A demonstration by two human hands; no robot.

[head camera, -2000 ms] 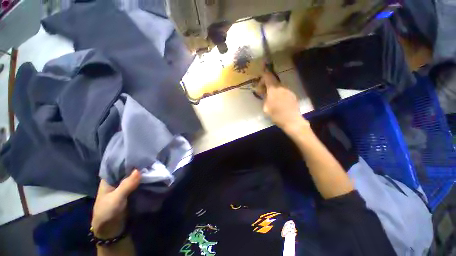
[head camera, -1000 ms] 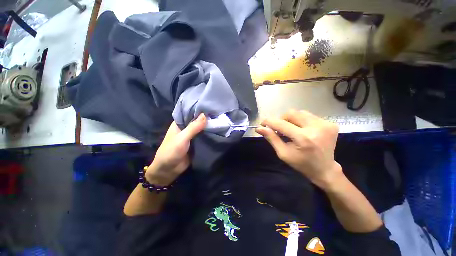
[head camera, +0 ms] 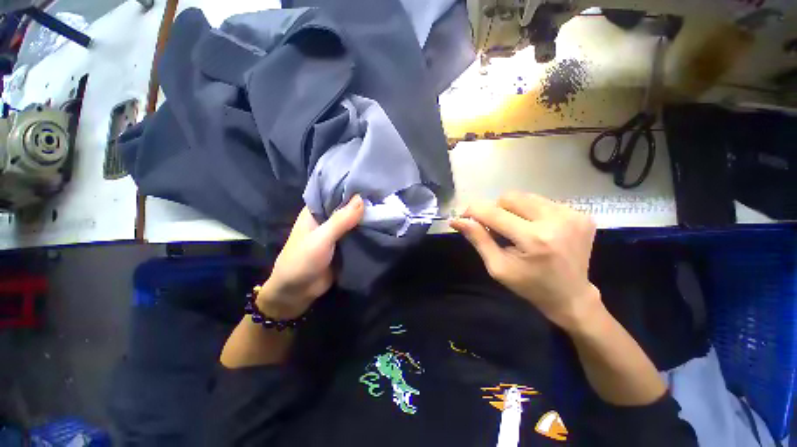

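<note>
My left hand (head camera: 306,255) grips the pale blue-grey lining (head camera: 363,153) of the garment, thumb on top, near a small white piece (head camera: 387,209) that may be a label. My right hand (head camera: 537,253) pinches a thin light strand or small tool between thumb and forefinger, just right of the white piece; which it is cannot be told. The strand reaches the lining's end. The dark slate-grey shell fabric (head camera: 210,148) lies bunched on the table to the left and behind. Black-handled scissors (head camera: 624,150) lie on the table, right of the machine bed.
The sewing machine head (head camera: 516,26) stands at the top right over a stained bed (head camera: 502,109). A second machine's round metal part (head camera: 45,140) is at far left. Black cloth (head camera: 699,161) lies at right. A blue basket (head camera: 751,306) with grey cloth stands at lower right.
My right hand has left the scissors on the table and moved to the lining end, where it pinches the strand. Over the last second both hands have stayed almost still; the view shifted slightly.
</note>
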